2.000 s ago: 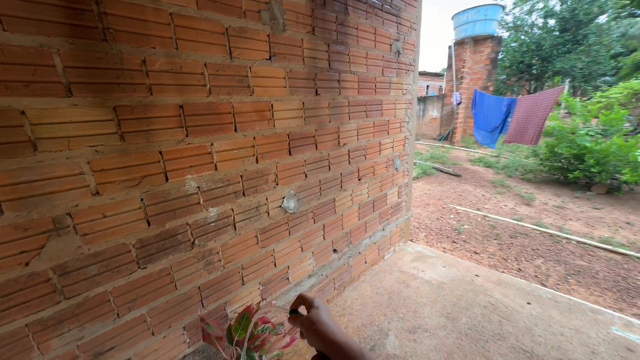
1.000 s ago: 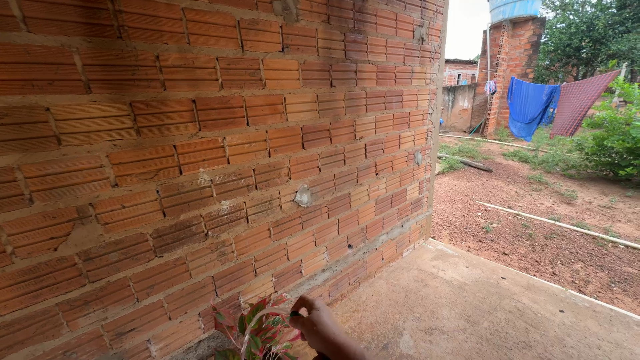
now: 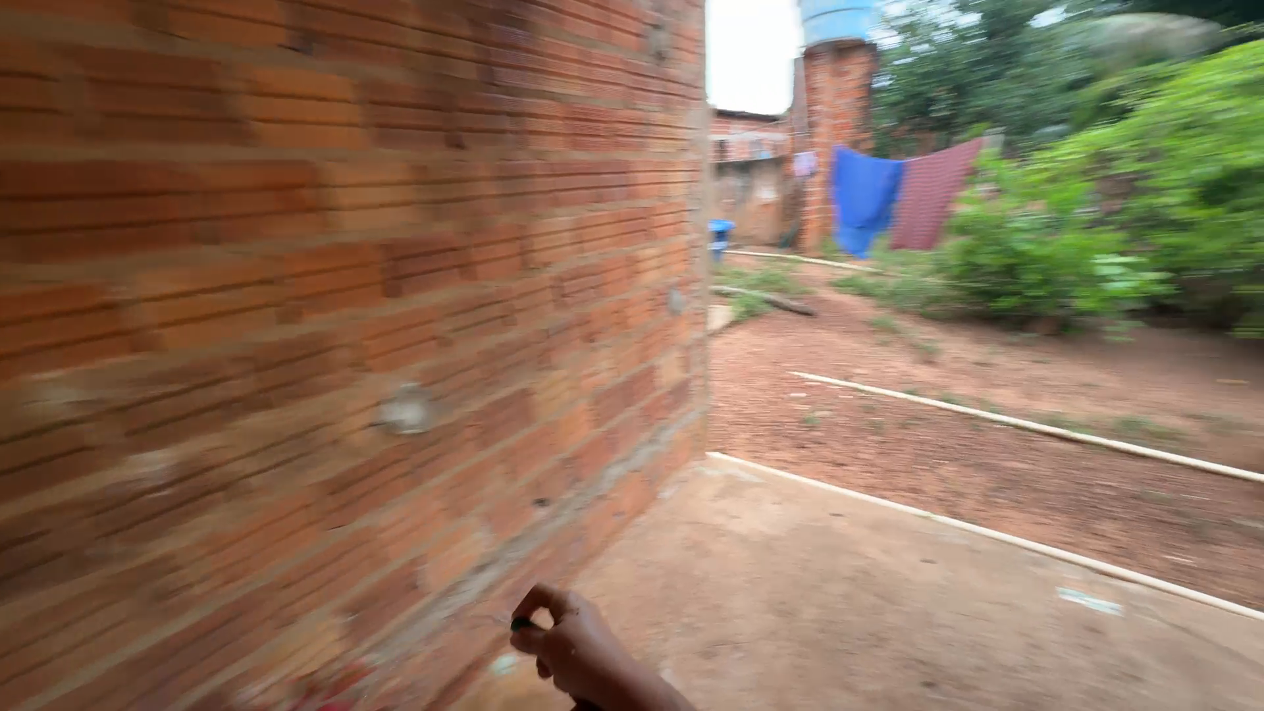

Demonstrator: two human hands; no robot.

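My right hand (image 3: 573, 647) reaches in from the bottom middle, thumb and forefinger pinched around a small dark object (image 3: 520, 623) too small to identify. It is in front of the foot of a brick wall (image 3: 395, 296), over the edge of the concrete floor (image 3: 839, 592). Left of the hand, blurred reddish leaves of a plant (image 3: 331, 686) show at the bottom edge. My left hand is out of view.
Beyond the floor edge, a pale pipe (image 3: 987, 415) lies on reddish ground. A blue cloth (image 3: 866, 197) and a maroon cloth (image 3: 933, 197) hang near green bushes (image 3: 1047, 242). Behind stands a brick pillar (image 3: 834, 128) with a blue tank (image 3: 837, 20).
The view has swung right. The plant beside my right hand now shows only a few leaves at the bottom edge. My right hand keeps its pinch.
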